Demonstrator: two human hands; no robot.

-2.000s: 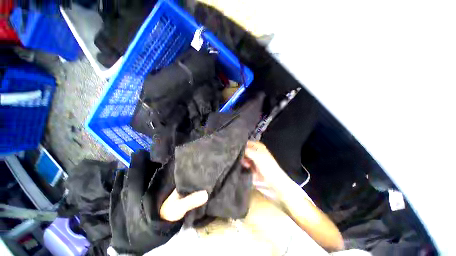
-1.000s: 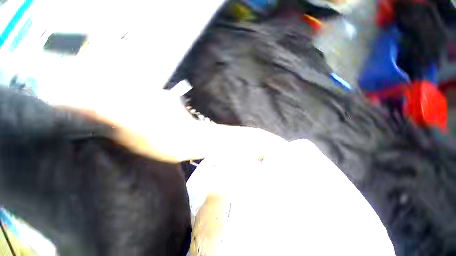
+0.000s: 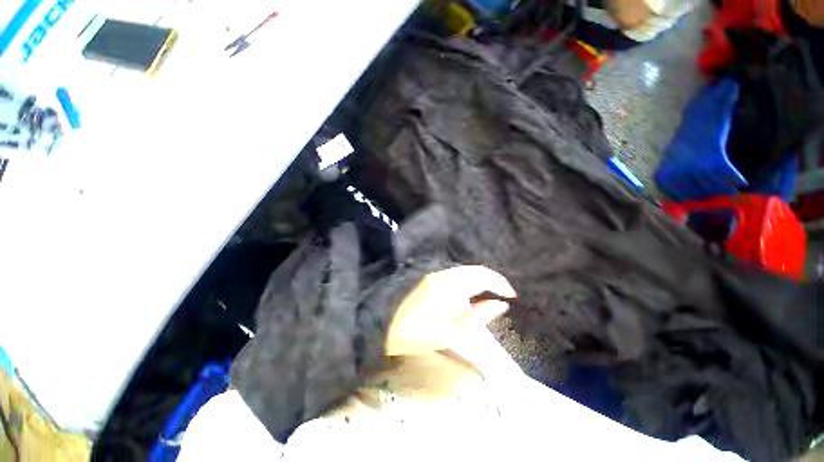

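Note:
A dark brown-grey garment piece (image 3: pixel 312 338) lies bunched and folded over my lap, in front of my white clothing. One bare hand (image 3: pixel 452 305), which looks like my right, is at the right edge of this cloth. Its fingertips point right and are close together; I see nothing clearly between them, and its grip on the cloth is unclear. My left hand is not visible. A large heap of dark cloth (image 3: pixel 542 198) spreads beyond the hand to the right.
The white machine table (image 3: pixel 181 162) is at left, with a phone (image 3: pixel 131 45), small snips (image 3: pixel 250 34) and metal parts (image 3: pixel 36 122) on it. A white label (image 3: pixel 334 152) is by its edge. Red plastic (image 3: pixel 777 239) and blue plastic (image 3: pixel 700 144) stand upper right.
The view has swung from the blue crate to the table's other side. The dark cloth that was raised at left is now bunched over my lap, and the visible hand is nearer the middle.

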